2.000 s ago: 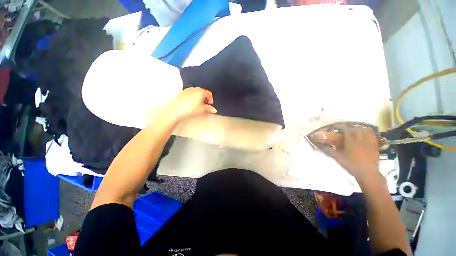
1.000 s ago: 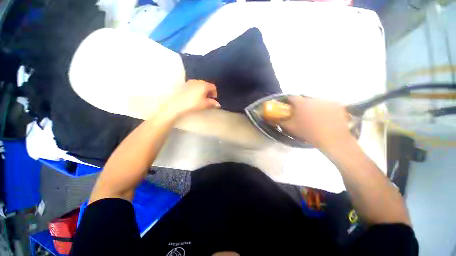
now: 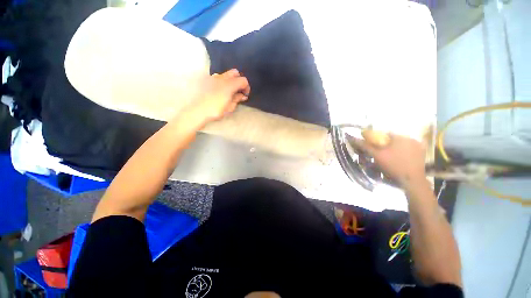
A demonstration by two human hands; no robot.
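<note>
A black garment piece lies over the far side of the cream padded board, its pointed corner on the white table cover. My left hand rests on the board at the piece's left edge, fingers curled; whether they pinch the cloth is hidden. My right hand grips the handle of the steam iron. The iron's pointed metal plate is at the board's right end, just right of the garment's near right corner; its exact contact is blurred.
A black garment pile lies left, under the board's wide rounded end. White cloth hangs below it. A blue strip lies behind. Blue crates and a red object are on the floor. A yellow hose loops at right.
The iron moved left to the garment's near right corner, then back right to the board's end. My left hand keeps its place at the cloth's left edge. The whole view has shifted.
</note>
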